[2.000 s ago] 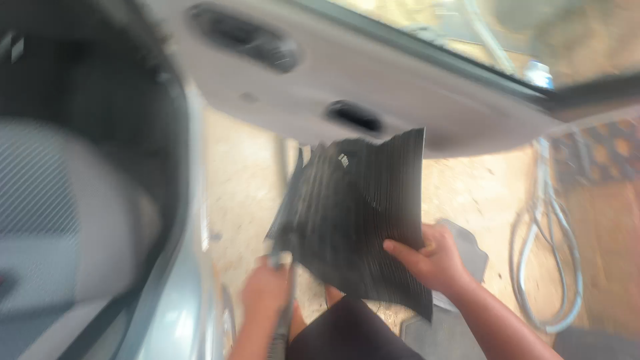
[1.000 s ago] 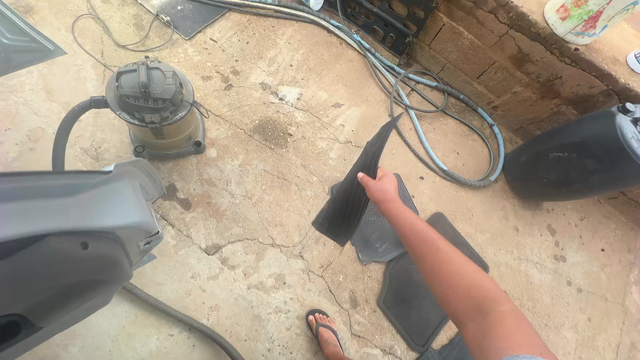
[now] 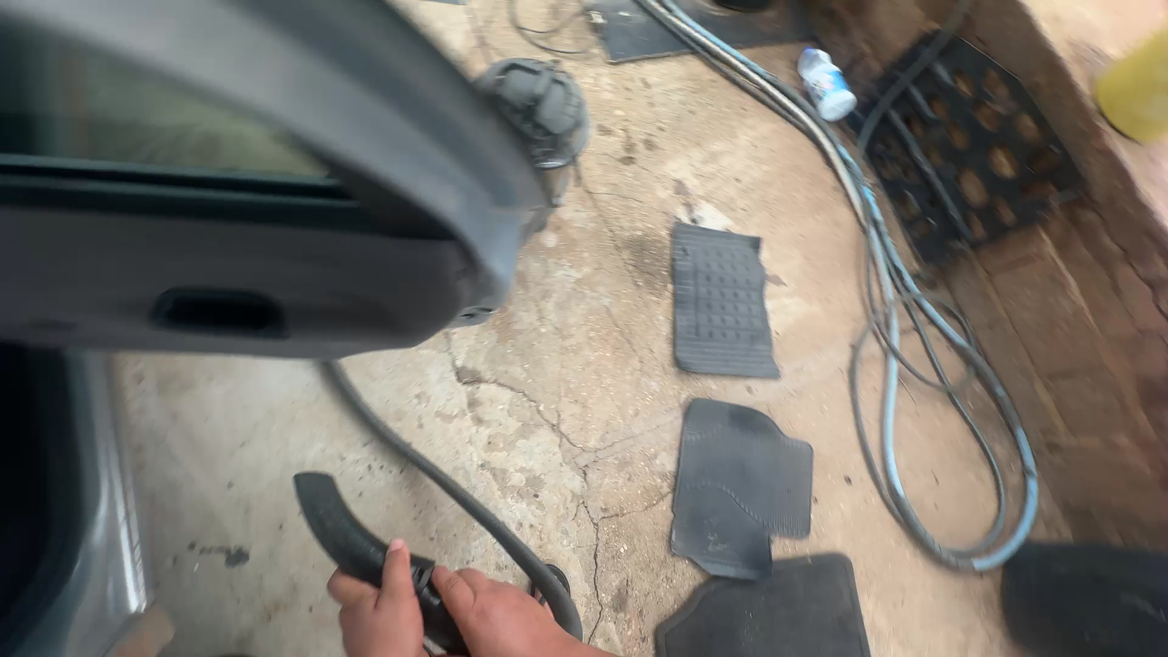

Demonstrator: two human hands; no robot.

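Near the bottom of the head view, my left hand and my right hand are both closed around the black curved end of a vacuum hose, side by side at its joint. The hose's long black tube runs from under the open car door down to the right of my hands. On the concrete to the right lie a small ribbed rubber mat, a notched rubber car mat and a third dark mat, the last cut off by the frame's bottom edge.
A vacuum cleaner stands partly behind the door. Blue and grey hoses loop along the right, beside a white bottle and a black perforated crate. A low brick wall borders the right side. The car's door sill is at left.
The small mat that my right hand held now lies on the concrete, let go. Both my hands now grip the vacuum hose end. The view has shifted.
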